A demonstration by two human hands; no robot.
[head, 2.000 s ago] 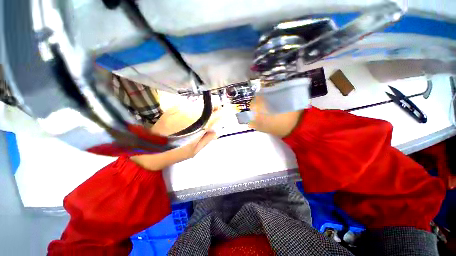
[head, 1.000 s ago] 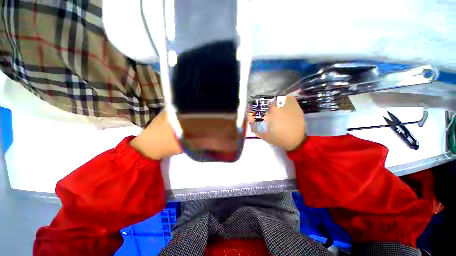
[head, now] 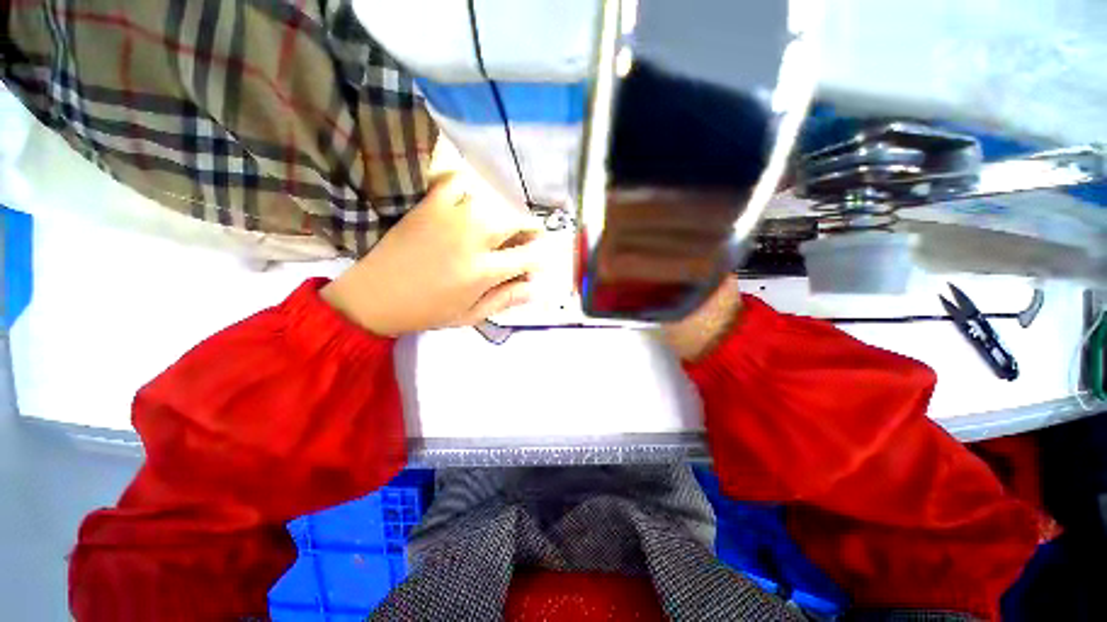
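The sewing machine's white arm and shiny metal front part (head: 682, 158) fill the upper middle of the view. My left hand (head: 443, 261) lies on the white bed left of the needle area, fingers pointing right and partly bent; whether it holds anything does not show. My right hand (head: 707, 326) is mostly hidden behind the shiny metal part; only its wrist side shows, so its fingers cannot be seen. Tan checked fabric (head: 231, 116) lies at the upper left beside my left hand, with pale fabric (head: 109, 182) along its lower edge.
Black thread snips (head: 978, 331) lie on the table at the right. Green handles (head: 1096, 355) show at the right rim. A measuring strip (head: 558, 456) runs along the table's front edge. A blue crate (head: 352, 547) is below. Metal tension parts (head: 886, 170) are at the upper right.
The view has shifted, so the shiny metal part now stands farther right and covers my right hand. My left hand has come out from behind it, and its fingers show.
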